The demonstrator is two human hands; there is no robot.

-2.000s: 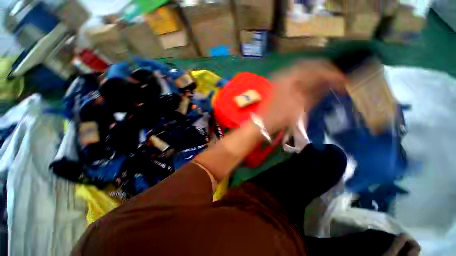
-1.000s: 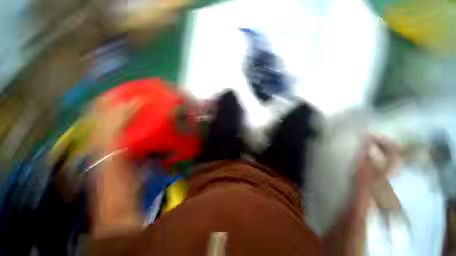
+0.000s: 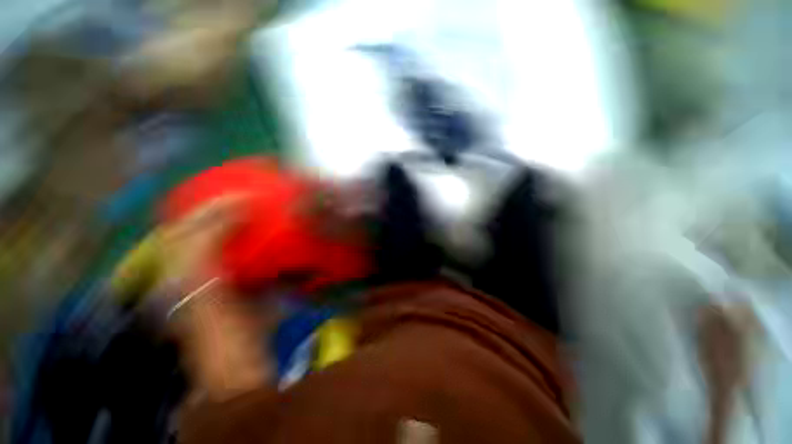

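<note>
The head view is strongly blurred. My left hand (image 3: 204, 238) is at the left edge of the red stool (image 3: 269, 230); its fingers are blurred and I cannot tell whether it holds anything. My right hand (image 3: 728, 334) is low at the far right, beside the whitish sack; its shape is smeared and its grip cannot be told. A dark blue plush toy (image 3: 434, 113) lies on the white surface in front of my knees, touched by neither hand.
A dark heap of toys (image 3: 95, 373) is at the lower left, with yellow plastic (image 3: 334, 342) beside my brown top. The white surface (image 3: 556, 87) is ahead. A whitish sack (image 3: 621, 321) is on the right. Blurred brown shapes are at the upper left.
The view has swung right from the toy heap to the white surface. Since one second ago, my right hand has moved outward and lower; my left hand stays by the stool.
</note>
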